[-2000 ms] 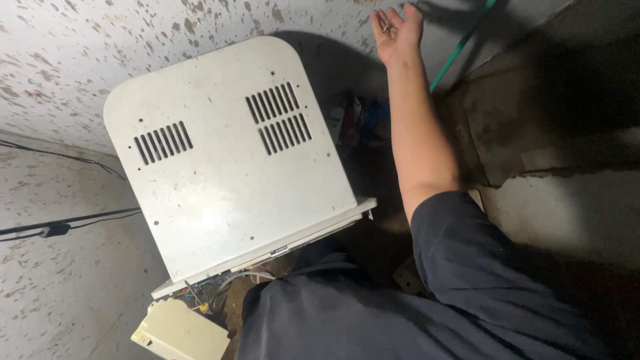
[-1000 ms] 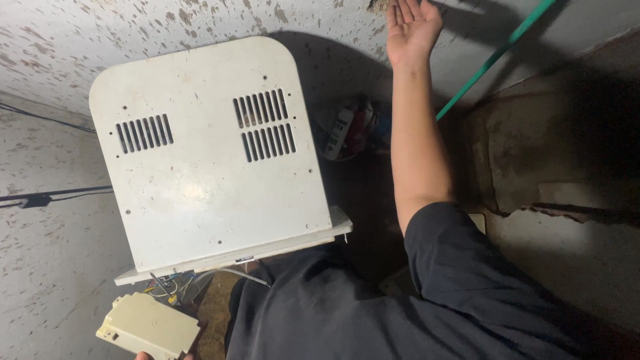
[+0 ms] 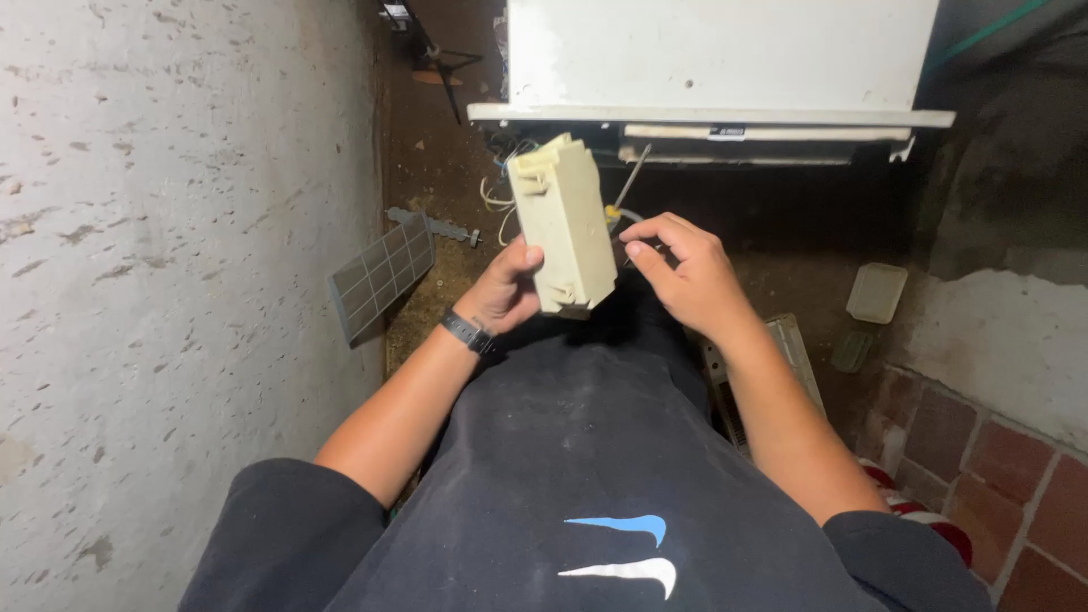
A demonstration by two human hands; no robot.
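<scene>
My left hand [image 3: 507, 287], with a dark watch on the wrist, grips a cream plastic housing [image 3: 564, 225] by its lower left side. The housing is tilted and has small clips on its face. To its right is my right hand [image 3: 680, 263], thumb and forefinger close together; something thin and dark may be at the fingertips, too unclear to tell. A thin metal rod [image 3: 633, 180], like a screwdriver shaft, slants above that hand, beside a yellow connector [image 3: 612, 214]. Loose wires [image 3: 495, 200] hang behind the housing. Above stands a white metal appliance casing [image 3: 718, 55].
On the left, a gridded panel [image 3: 382, 276] leans by the rough wall [image 3: 187, 255], near a grey metal strip [image 3: 432, 223]. A black metal stand [image 3: 435, 55] is at the upper left. A pale tray [image 3: 876, 293] and a vented panel [image 3: 795, 357] lie to the right.
My right hand has come down from the wall to beside the cream housing. The housing is now raised and tilted in my left hand. The view has shifted a lot.
</scene>
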